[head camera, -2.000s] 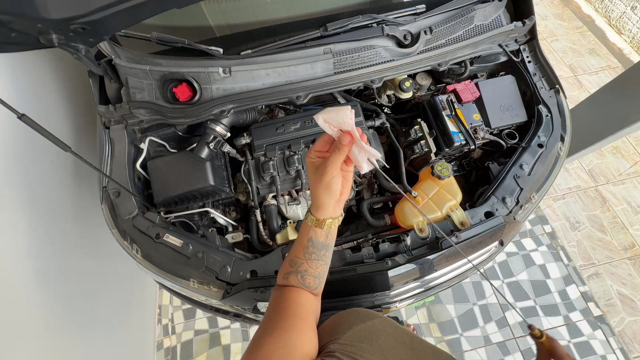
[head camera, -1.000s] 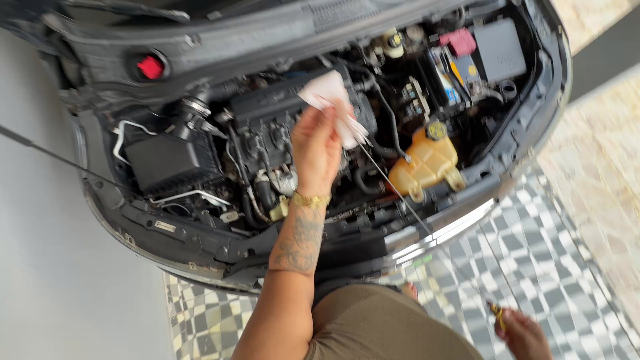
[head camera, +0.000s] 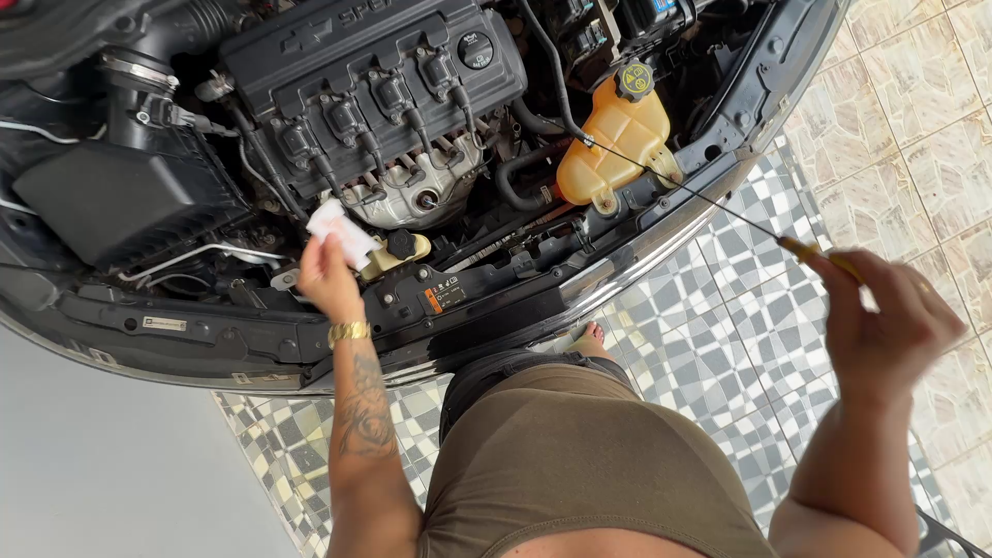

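My left hand [head camera: 329,271] holds a white paper towel [head camera: 345,232] with faint reddish-brown stains, over the front of the engine bay near a reservoir with a black cap [head camera: 402,244]. In my right hand [head camera: 891,318], out beyond the front bumper, is the yellow handle [head camera: 818,256] of an engine oil dipstick. Its thin dark blade [head camera: 721,208] slants up and left across the amber coolant tank [head camera: 616,147]; the tip lies near the hoses, hard to make out. The paper and the dipstick are apart.
The black engine cover [head camera: 372,62] bears the oil filler cap [head camera: 475,49]. A black air filter box [head camera: 128,205] sits at left. The metal exhaust heat shield [head camera: 426,190] is in front of the engine. The car's front edge [head camera: 496,322] runs between my body and the engine bay.
The left hand with the paper has moved down and left, off the dipstick blade it was around. My right hand has come up with the handle. The view is now closer and lower.
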